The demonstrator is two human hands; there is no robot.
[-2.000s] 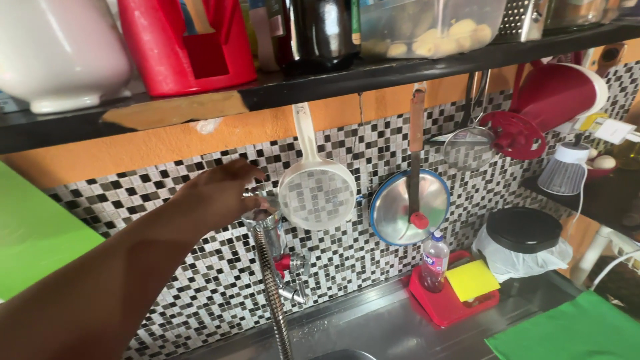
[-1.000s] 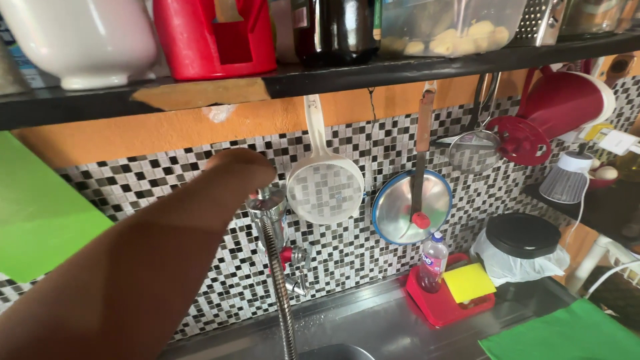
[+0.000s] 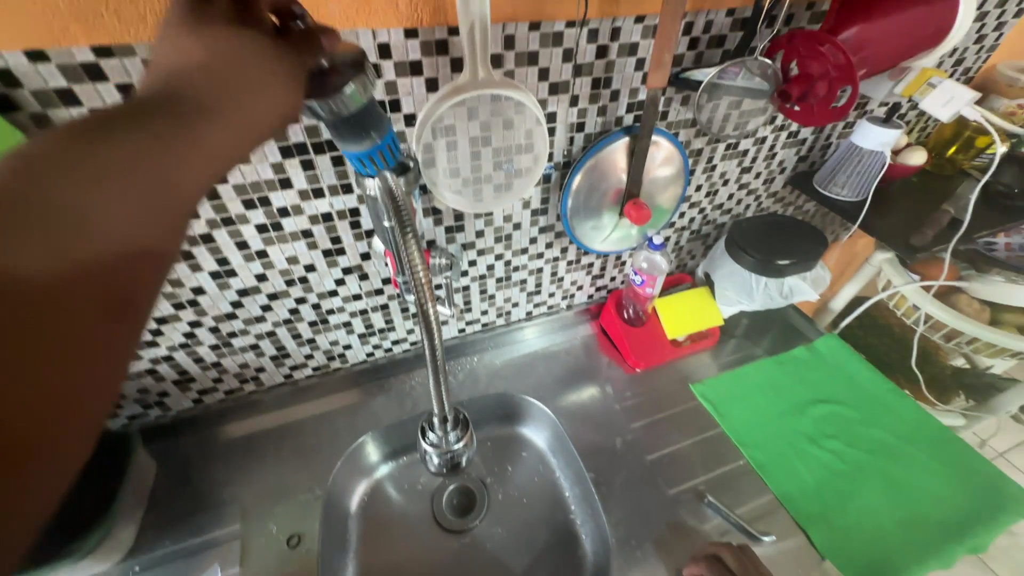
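Observation:
My left hand [image 3: 240, 60] reaches up at the upper left, its fingers around the dark top of a clear and blue water filter [image 3: 352, 120] on the wall faucet. A flexible metal spout [image 3: 416, 280] curves down from the filter, and its chrome aerator [image 3: 446, 442] hangs above the drain of the steel sink [image 3: 592, 512]. Only part of my right hand [image 3: 724, 560] shows at the bottom edge; its fingers look curled, and whether it holds anything is hidden. Near it on the drainboard lies a small metal handle-like piece [image 3: 734, 516].
A white plastic strainer [image 3: 482, 148] and a blue-rimmed pot lid [image 3: 592, 192] hang on the tiled wall. A red caddy [image 3: 640, 344] holds a detergent bottle [image 3: 645, 280] and yellow sponge [image 3: 690, 312]. Beside it are a black-lidded bin [image 3: 776, 244] and a green cloth [image 3: 864, 448].
The view has tilted down, bringing the sink basin into sight. My left hand stays at the top of the faucet. Part of my right hand has come into view at the bottom.

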